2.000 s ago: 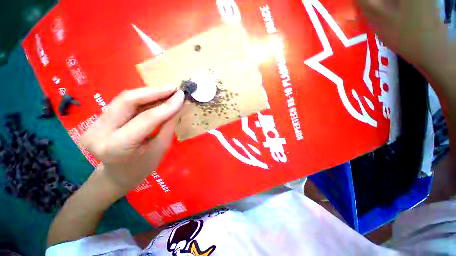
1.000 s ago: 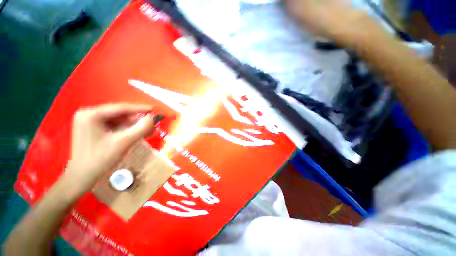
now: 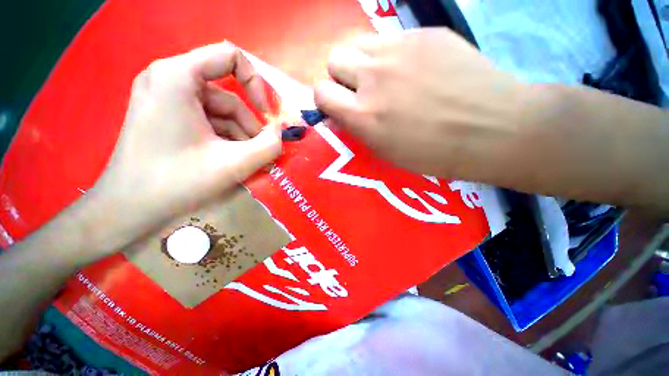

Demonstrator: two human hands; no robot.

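Observation:
My left hand (image 3: 198, 132) pinches a small black moulded part (image 3: 293, 133) between thumb and fingertips. My right hand (image 3: 411, 103) holds another small black part (image 3: 313, 117) at its fingertips, just up and to the right of the first. The two parts are very close; I cannot tell whether they touch. Both hands are above the red printed carton panel (image 3: 381, 257). Below my left wrist lies a tan cardboard patch (image 3: 192, 294) with a white round spot (image 3: 188, 244) and brown specks around it.
At the right is a black-rimmed tray with a crumpled white plastic liner (image 3: 528, 37) and black pieces (image 3: 623, 77). A blue plastic bin (image 3: 565, 290) sits below it. Dark parts (image 3: 55, 352) lie at the lower left. My clothed lap is at the bottom edge.
My right hand has come from the tray at the right to beside my left hand, now with a black part. The view has shifted over the red panel.

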